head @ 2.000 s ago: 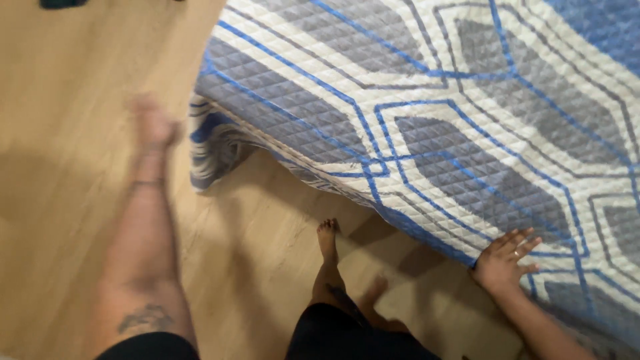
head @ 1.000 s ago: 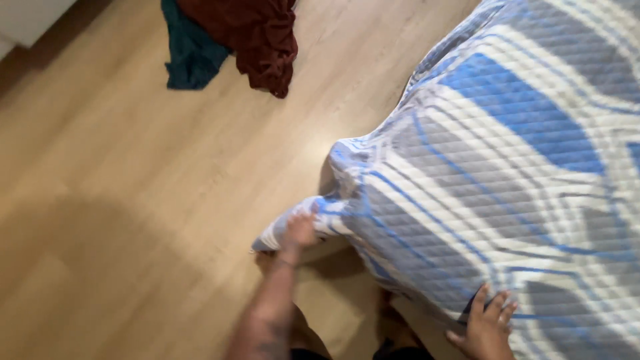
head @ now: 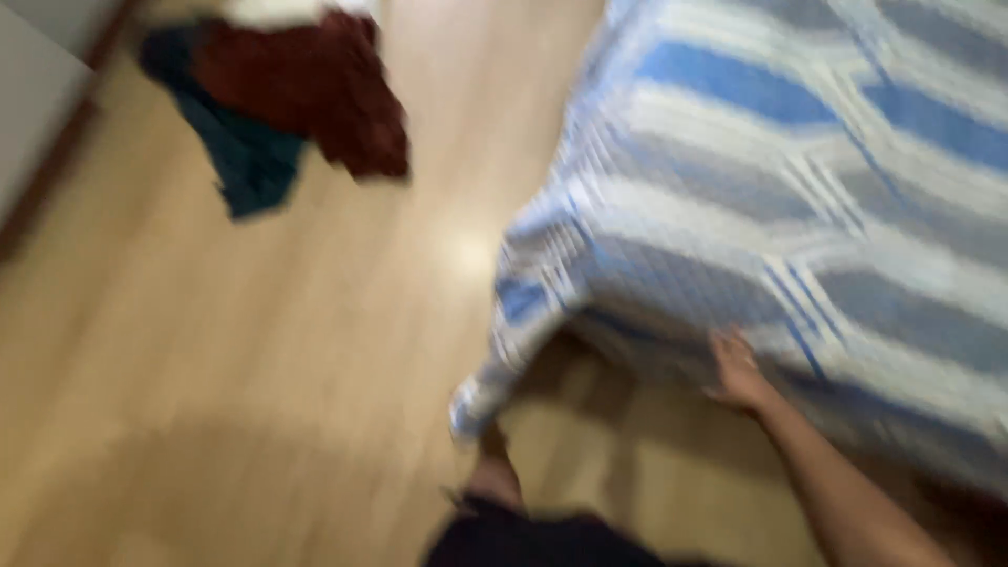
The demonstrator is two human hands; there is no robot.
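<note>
A quilted bedspread [head: 709,197] in blue, grey and white covers the bed on the right, its corner hanging down toward the floor near my leg. My right hand [head: 738,368] is at the lower side edge of the bedspread, fingers pointing up against the cloth; blur hides whether it grips the fabric. My left hand is out of the frame. The hanging corner [head: 472,402] of the bedspread ends in a narrow point beside my leg.
Dark red cloth [head: 315,87] and dark teal cloth [head: 252,157] lie on the wood-look floor [head: 315,339] at the upper left. A pale furniture piece or wall [head: 35,102] with a dark red-brown base edge stands at the far left.
My left hand, at the hanging corner a second ago, has left the view. My right hand has gone from the top of the bedspread to its side edge.
</note>
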